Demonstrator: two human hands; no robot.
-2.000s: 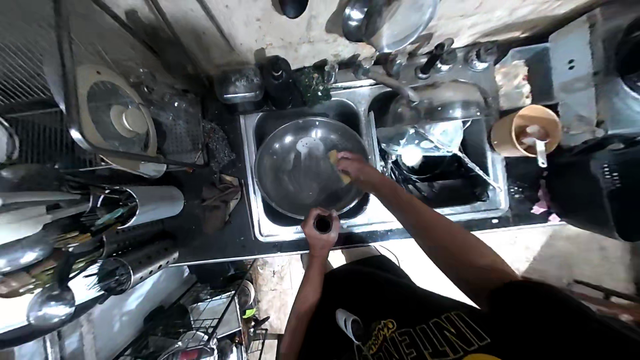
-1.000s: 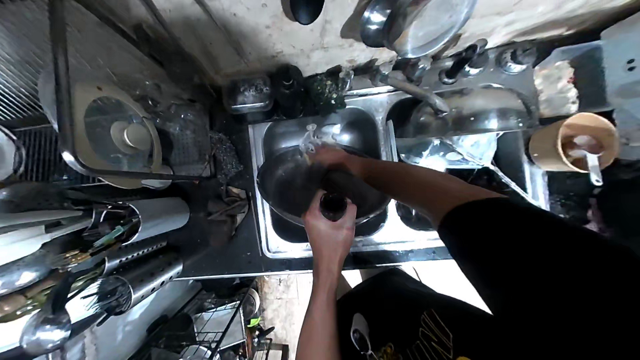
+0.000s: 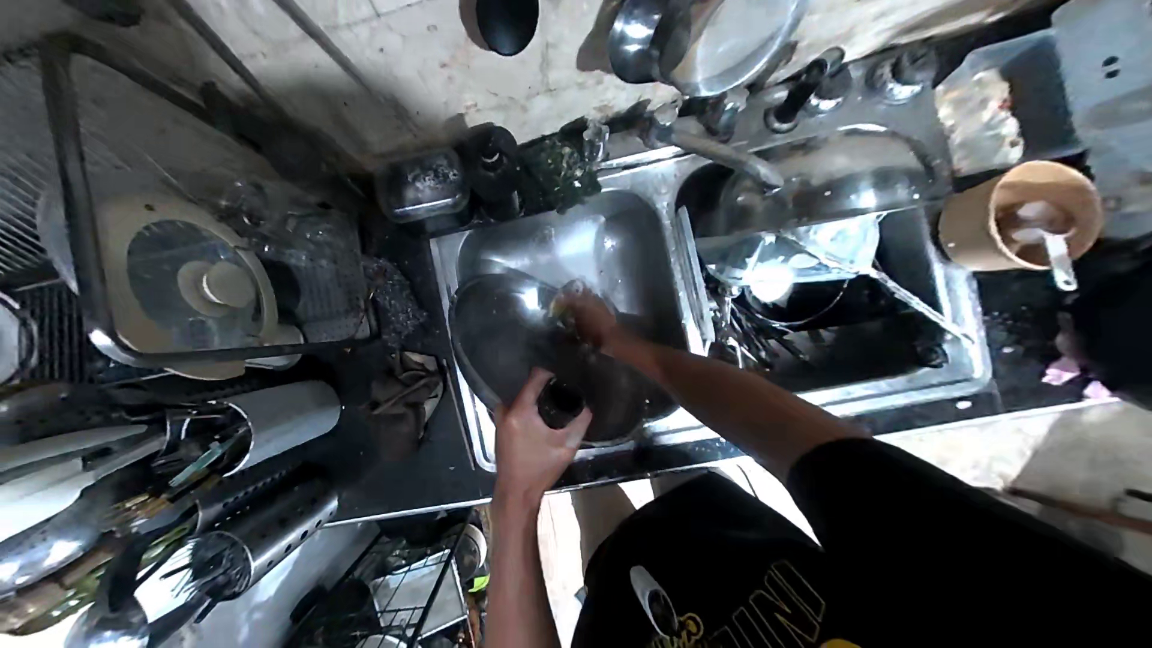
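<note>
A large dark wok (image 3: 504, 337) lies tilted in the left basin of a stainless steel double sink (image 3: 666, 193). My left hand (image 3: 538, 432) grips the wok's short round handle (image 3: 560, 403), whose hollow end faces up, at the near side. My right hand (image 3: 589, 317) is over the wok's upper right part, fingers curled around a yellowish sponge (image 3: 562, 309) that shows only in part. The wok's right side is dark and partly hidden by my right hand and forearm.
The right basin holds a large metal pan (image 3: 837, 175), a clear bag and utensils. A faucet (image 3: 729, 157) reaches over the divider. A tan container (image 3: 967, 225) with a ladle stands right. Steel utensil holders (image 3: 292, 423) and a dish rack with a lidded pot (image 3: 193, 279) are left.
The wok, nearly level two seconds ago, now sits tilted, exposing the basin's upper part. My right hand has moved off the handle area, where it was a second ago, toward the wok's upper right.
</note>
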